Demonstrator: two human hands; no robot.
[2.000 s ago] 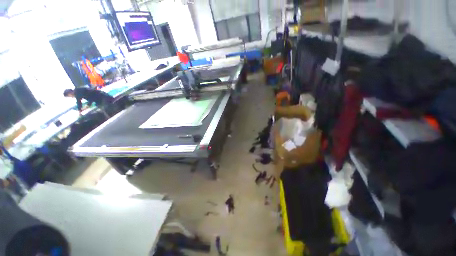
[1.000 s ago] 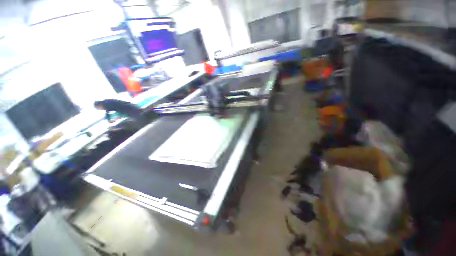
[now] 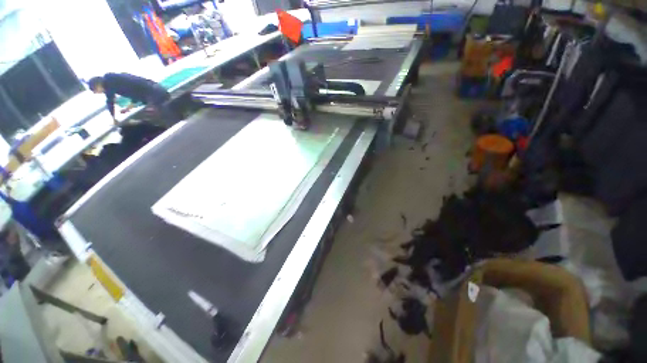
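Note:
Neither of my hands is in the picture. The automatic cutting machine (image 3: 135,198) lies nearest in front, with a long black bed and silver rails. A pale sheet (image 3: 241,184) lies on the bed, its far end reaching the gantry (image 3: 294,92). A small dark-handled object with a pale end (image 3: 206,305) lies near the bed's front corner.
A brown carton (image 3: 457,319) holding white plastic stands at the lower right. Dark fabric scraps (image 3: 468,227) lie on the floor beyond it, near an orange container (image 3: 493,151). A person in dark clothing (image 3: 135,88) bends over a white table at left.
The view has moved forward along the cutting machine, so its bed and sheet look larger. The grey-white board at lower left has mostly left the picture, and the carton is nearer.

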